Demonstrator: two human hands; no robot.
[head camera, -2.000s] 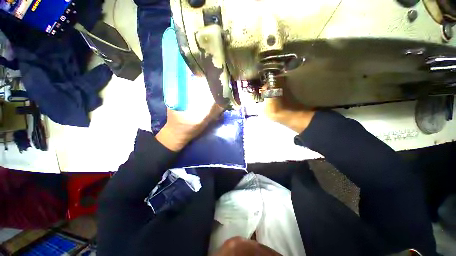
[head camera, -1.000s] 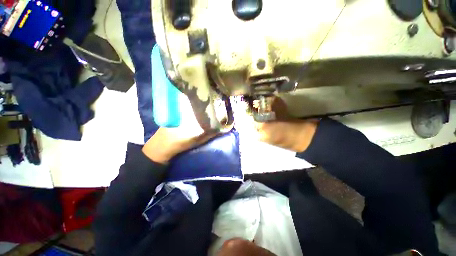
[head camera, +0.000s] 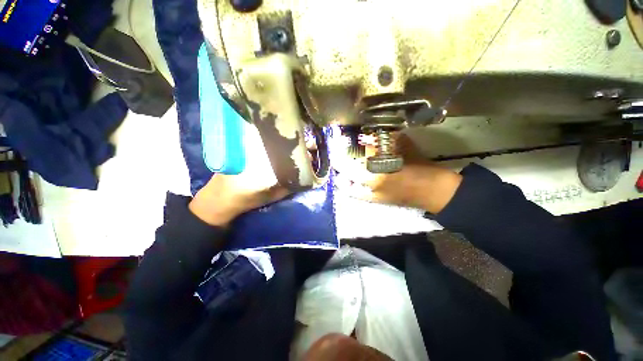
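A shiny navy panel (head camera: 289, 224) with a white lower edge lies on the table under the sewing machine head (head camera: 338, 53). My left hand (head camera: 236, 197) rests on the panel's left part, fingers reaching toward the needle area, partly washed out by glare. My right hand (head camera: 405, 182) is right of the needle, beside the knurled tension dial (head camera: 384, 156); its fingertips are lost in glare and behind machine parts. Whether either hand grips cloth cannot be seen. The presser foot is hard to make out in the bright light.
A light-blue lamp housing (head camera: 220, 120) stands left of the head. A navy strip (head camera: 180, 84), a dark pouch (head camera: 130, 74) and a dark cloth pile (head camera: 60, 130) lie further left. A navy and white bundle (head camera: 236, 276) hangs at my lap. A red stool (head camera: 99, 282) is lower left.
The view has shifted, so the machine head looks larger and things at left sit further left. Both hands stay near the needle. The panel's lower edge remains near the table's front edge.
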